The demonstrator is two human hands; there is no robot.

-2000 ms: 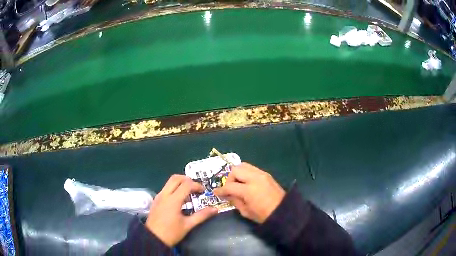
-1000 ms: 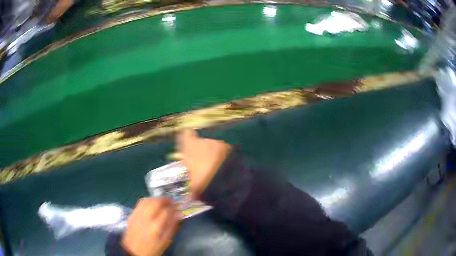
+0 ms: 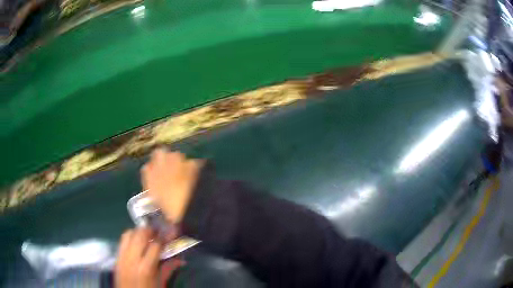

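The open white power strip housing (image 3: 139, 205) lies on the dark green bench at lower left, blurred, its inner parts mostly hidden by my hands. My left hand (image 3: 138, 257) is on its lower left side with fingers at the edge. My right hand (image 3: 171, 180) is over its upper right part, fingers curled; whether it holds anything cannot be told. The power cord in its whitish plastic bag (image 3: 70, 256) lies left of my left hand.
The bench (image 3: 315, 152) meets the bright green belt (image 3: 214, 67) at a rail with chipped yellow paint (image 3: 225, 112). A white item (image 3: 346, 4) is on the belt at the top edge. A person's arm (image 3: 503, 93) shows at far right, with whitish plastic nearby.
The view has turned right, so the housing, bag and rail appear further left and lower. My right hand has moved from inside the housing to over its upper part.
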